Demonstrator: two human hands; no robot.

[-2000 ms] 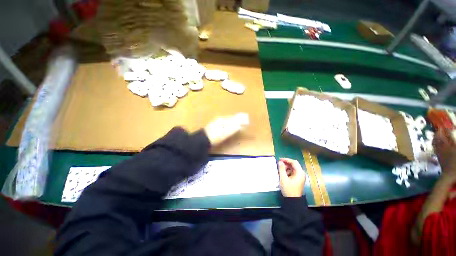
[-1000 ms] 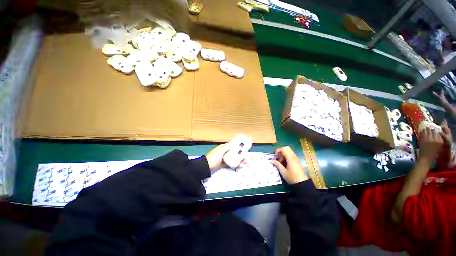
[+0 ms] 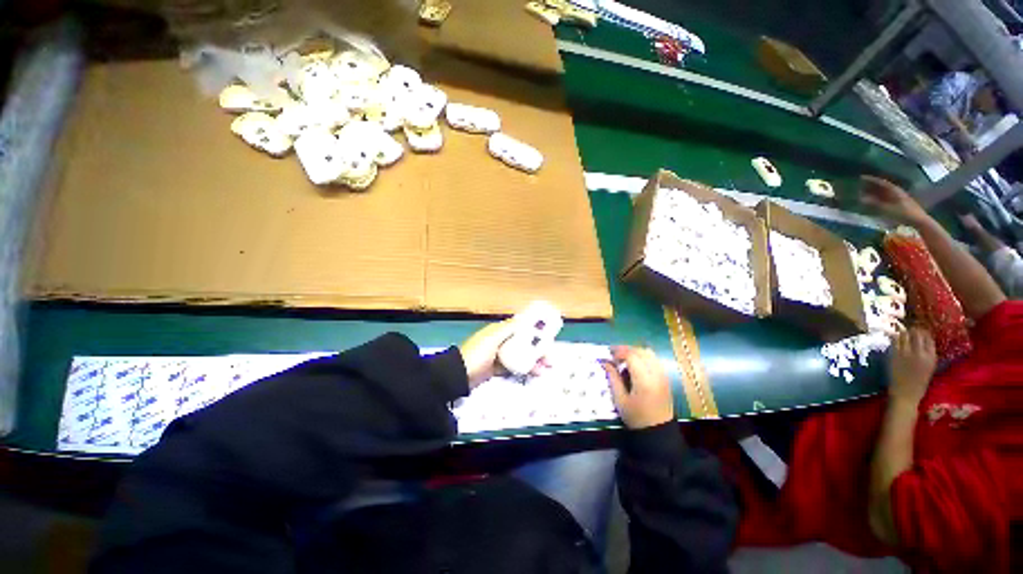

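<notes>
My left hand [image 3: 485, 354] holds a white oblong plastic housing [image 3: 530, 338] with dark holes, above the sticker sheet. The long white sticker sheet [image 3: 146, 395] with repeated blue print lies along the table's front edge, partly under my left sleeve. My right hand [image 3: 642, 387] is at the sheet's right end, its thumb and fingertips close together there. Whether it pinches a sticker or the sheet's edge is too small to tell.
A cardboard sheet [image 3: 236, 241] bears a pile of housings [image 3: 348, 118]. Two open boxes of small white pieces [image 3: 698, 249] [image 3: 799, 269] stand at right. Beyond them are scattered white parts [image 3: 855, 354], a red mass [image 3: 929, 294] and a person in red [image 3: 965, 448]. A plastic bag [image 3: 39, 202] lies at far left.
My left hand has come from over the cardboard to the sheet, now holding a housing. My right hand stays near the sheet's right end. The neighbour's arm now reaches forward over the belt.
</notes>
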